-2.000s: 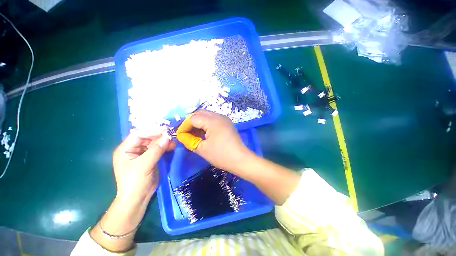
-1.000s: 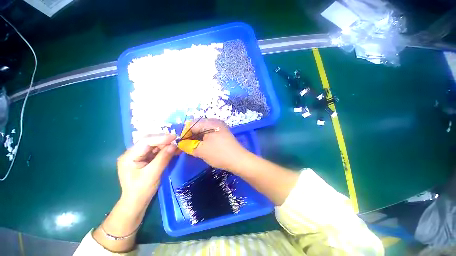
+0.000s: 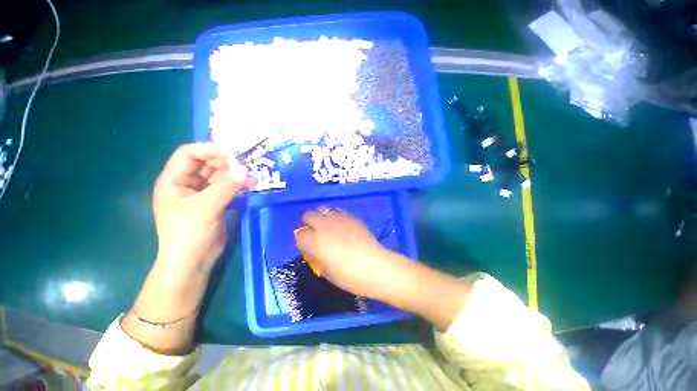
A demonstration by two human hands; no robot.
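My left hand [image 3: 197, 200] is at the left, by the upper tray's lower left corner. Its thumb and fingers are closed on a tiny white connector housing [image 3: 239, 172] with thin black wires [image 3: 258, 145] sticking up to the right. My right hand [image 3: 336, 243], with an orange-yellow finger covering [image 3: 311, 262], is low in the lower blue tray [image 3: 254, 294], over the pile of black wires [image 3: 312, 296]. Its fingertips are partly hidden, so what they hold cannot be told. White housings [image 3: 283, 84] fill much of the upper blue tray [image 3: 201, 92].
Speckled grey small parts [image 3: 393, 84] lie in the upper tray's right side. Wired connectors [image 3: 489, 174] lie loose by the yellow line [image 3: 527, 229]. A clear plastic bag [image 3: 596, 65] is at the upper right. A white cable [image 3: 38, 99] runs at the far left.
My right hand has left my left hand and moved down into the lower tray. My left hand has moved slightly left and up with the connector. The view has shifted; the trays appear further right.
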